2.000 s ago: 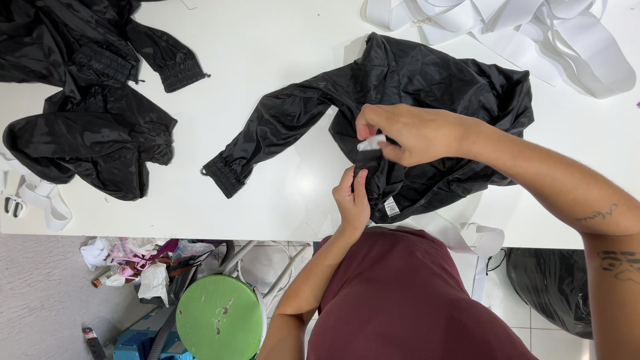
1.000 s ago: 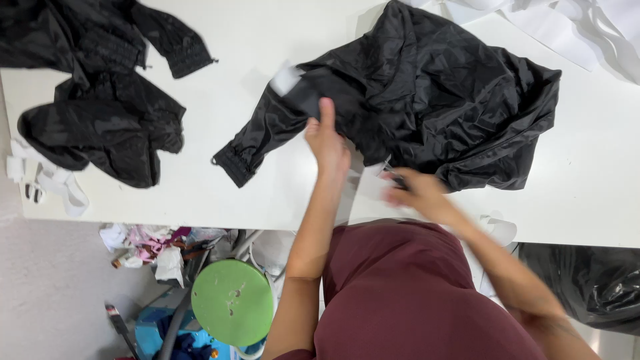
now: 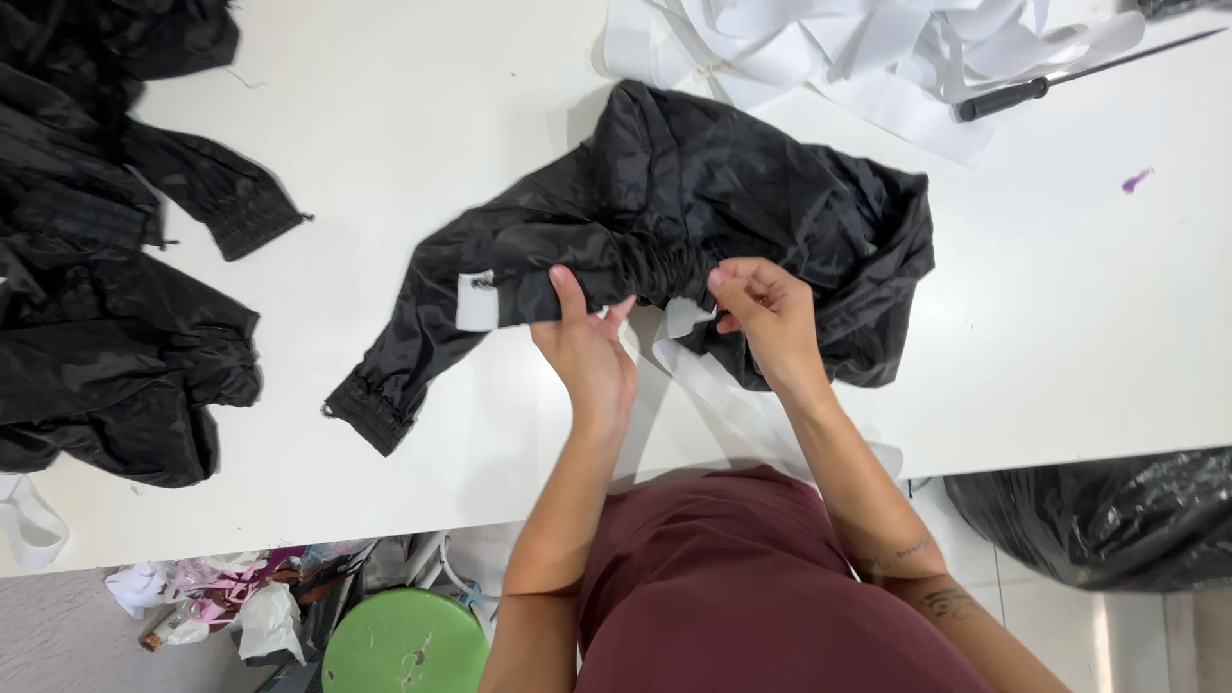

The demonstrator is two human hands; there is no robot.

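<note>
A black nylon-like garment lies bunched on the white table, one sleeve with a gathered cuff stretching to the lower left. My left hand grips its near edge, the thumb on top, just right of a white patch on the fabric. Beside a gathered stretch of the edge, my right hand pinches the fabric between thumb and fingers. Under and beside my right hand hangs a white elastic band, which runs down toward the table's front edge.
More black garments lie at the left. White elastic strips are heaped at the back, beside a black-handled pointed tool. Below the table's front edge are a green round stool, fabric scraps and a black plastic bag.
My right hand, blurred near a dark object one second ago, now pinches the garment's edge. My left hand has lowered the part with the white patch, and the edge between my hands shows gathered.
</note>
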